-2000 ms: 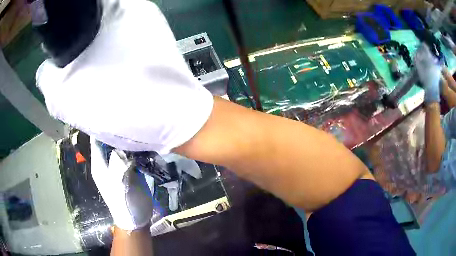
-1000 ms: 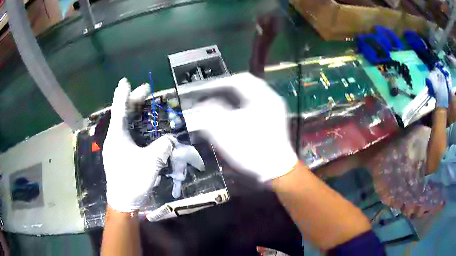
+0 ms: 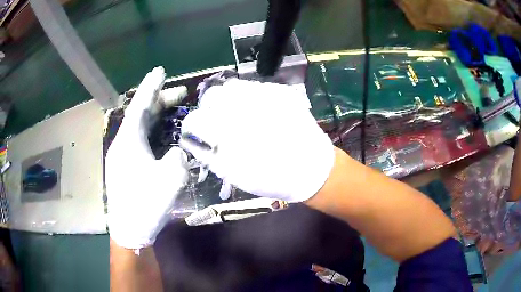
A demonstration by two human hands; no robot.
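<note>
My left hand (image 3: 143, 177), in a white glove, is curved around a dark assembly (image 3: 173, 122) with bluish and metallic bits, its thumb below and fingers above. My right hand (image 3: 260, 140), also white-gloved, is over the assembly's right side, fingers curled. A small dark bluish thing (image 3: 198, 141) shows at its fingers; I cannot tell what it is. A thick black cylinder, likely the electric screwdriver (image 3: 278, 34), stands just above my right hand; whether the hand touches it is hidden. Whitish crumpled material (image 3: 225, 188) shows partly below the right hand.
A grey-white screw feeder (image 3: 248, 28) is behind my right hand. A long pale object (image 3: 234, 211) lies at the mat's front edge. Dark cords hang right of the hand. A cream board (image 3: 80, 194) is at left. A neighbour's blue parts (image 3: 473, 45) and a cardboard box (image 3: 457, 16) are at right.
My right hand crossed low over the mat, was blurred beside the feeder, and is now at the assembly. The black cylinder has come into view above it. The whole view has shifted.
</note>
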